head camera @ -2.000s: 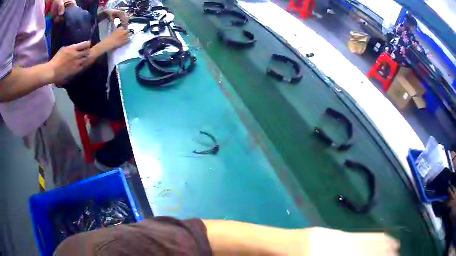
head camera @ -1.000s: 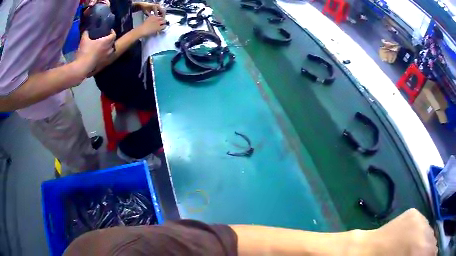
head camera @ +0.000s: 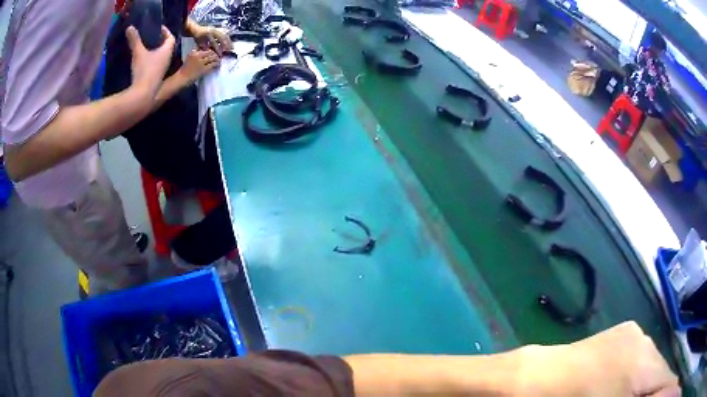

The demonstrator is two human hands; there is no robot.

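Note:
My left hand is at the lower right, at the end of a bare forearm crossing the bottom of the view. Its back shows; its fingers bend down and the bottom edge cuts it off, so anything in it is hidden. My right hand is not in view. A black C-shaped headband lies on the dark green belt just above my left hand. Another headband lies farther up the belt. A small thin black curved part lies on the blue-green bench mat.
A headband pile lies on the far bench. More headbands lie up the belt. A blue bin with dark bagged parts is at lower left, a blue tray at right. Two people are at left, one holding a dark rounded object.
My left hand, flat and blurred two seconds ago, now shows bent fingers. The view has shifted. The person at left has raised the dark object. The headbands keep their spacing.

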